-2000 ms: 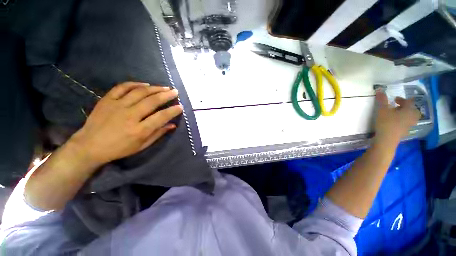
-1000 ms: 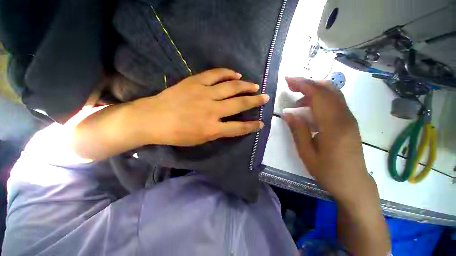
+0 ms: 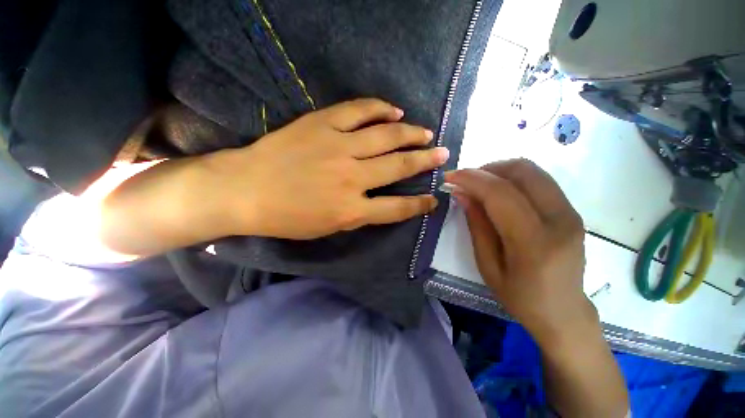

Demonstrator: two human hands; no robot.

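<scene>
The dark grey garment (image 3: 368,49) lies over the left part of the table and the lap. A pale toothed zipper (image 3: 456,90) runs along its right edge. My left hand (image 3: 327,171) lies flat on the cloth with fingers spread, fingertips at the zipper. My right hand (image 3: 523,229) pinches a small whitish piece (image 3: 447,188), perhaps chalk, between thumb and finger at the zip tape beside my left fingertips.
The sewing machine head (image 3: 653,41) is at the upper right. Scissors with green and yellow handles (image 3: 663,253) lie below it. A round disc (image 3: 567,129) lies on the bed. A ruler strip (image 3: 653,347) follows the table's front edge, with blue material below.
My right hand has come from the far right of the table to the zipper edge with the small whitish piece. My left hand stays on the cloth. The camera view has shifted.
</scene>
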